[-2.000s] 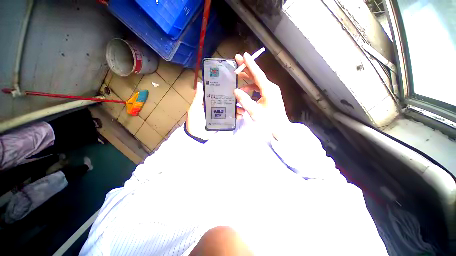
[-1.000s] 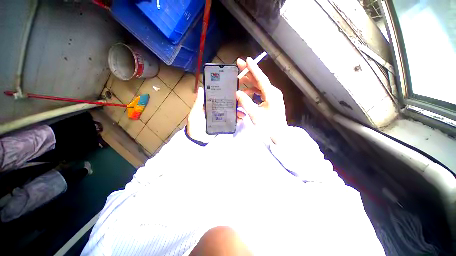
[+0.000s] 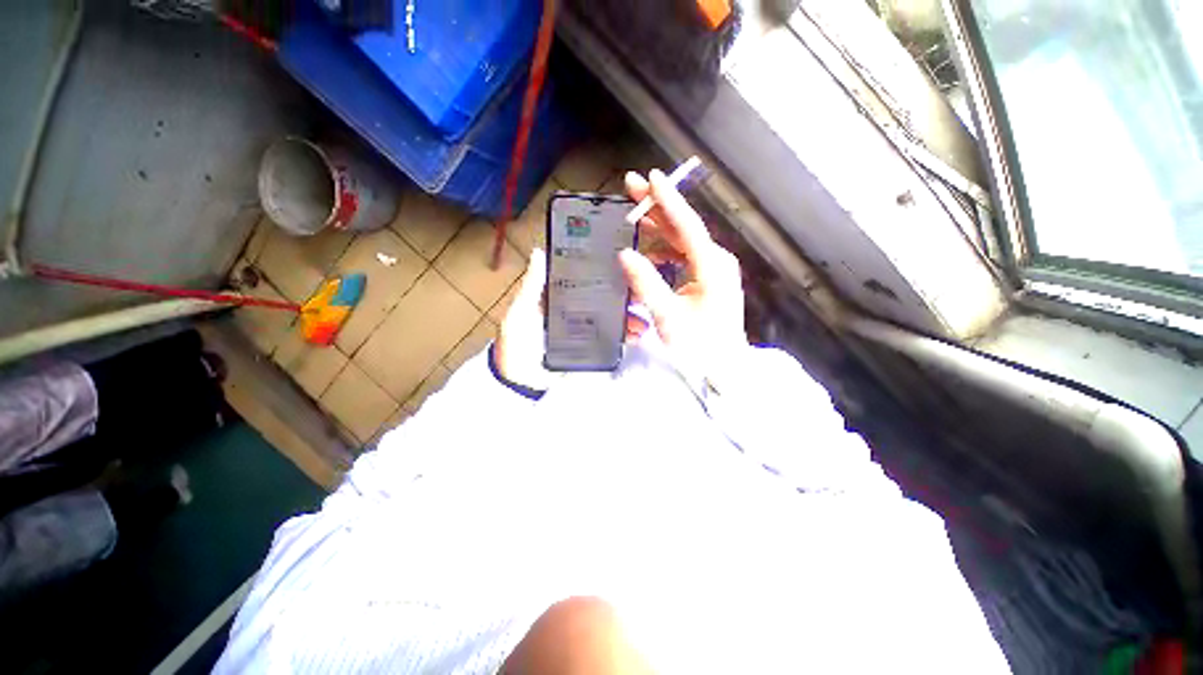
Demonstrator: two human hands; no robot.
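A smartphone (image 3: 587, 284) is upright in the middle of the view, its screen lit pale grey with a small coloured picture near the top. My left hand (image 3: 525, 330) holds it along its left edge; most of that hand is hidden behind the phone and overexposed. A dark line runs round my left wrist. My right hand (image 3: 686, 270) is at the phone's right edge, with a white cigarette (image 3: 664, 189) between its fingers and the thumb close to the screen. The white work coat (image 3: 607, 514) fills the lower picture.
Blue crates (image 3: 442, 79), a whitish bucket (image 3: 301, 189) and a small orange and blue broom head (image 3: 331, 310) are on beige tiles at upper left. A red pole (image 3: 525, 132) leans by the crates. Other people's legs (image 3: 60, 541) show at lower left. A window (image 3: 1082, 145) and ledge are at right.
The view has shifted, so the phone and hands sit lower and the window and bucket further left. A dark thing with an orange patch now shows at the top. Both hands keep their holds.
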